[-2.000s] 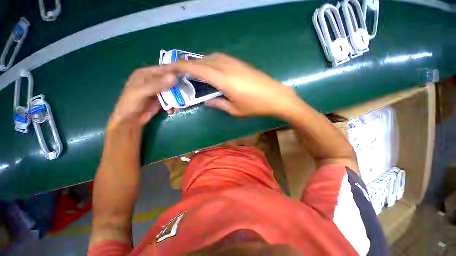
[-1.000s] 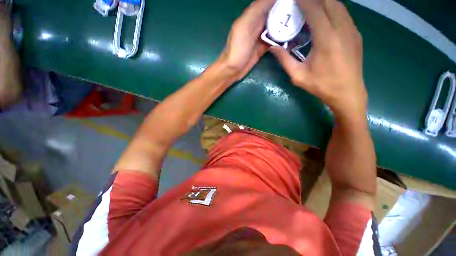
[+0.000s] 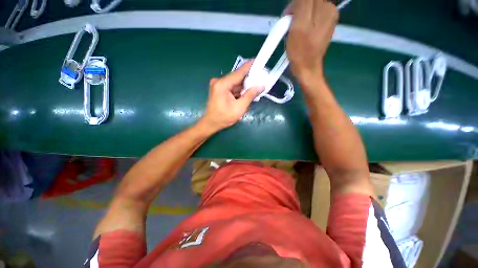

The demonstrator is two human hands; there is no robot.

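A white looped unit (image 3: 268, 49) is held tilted above the green surface. My left hand (image 3: 228, 100) grips its rounded lower end between thumb and fingers. My right hand (image 3: 311, 39) is closed around its upper part, with a thin white end showing past the fingers. Another white looped piece (image 3: 285, 94) shows behind and below it; whether it is held or lies on the surface I cannot tell. Two blue-marked units (image 3: 96, 97) lie at the left, their body ends touching. Several plain white units (image 3: 392, 90) lie side by side at the right.
The glossy green surface (image 3: 157, 78) has a pale curved strip (image 3: 173, 20) beyond the work area. More white loops (image 3: 37, 7) lie past it at the far left. An open brown carton (image 3: 447, 209) with white parts in clear plastic (image 3: 406, 201) stands below the right edge.
The held unit was low with its round, marked face up; now it is raised and slanted. My right hand has moved up along it, while my left stays at the lower end. The view has shifted.
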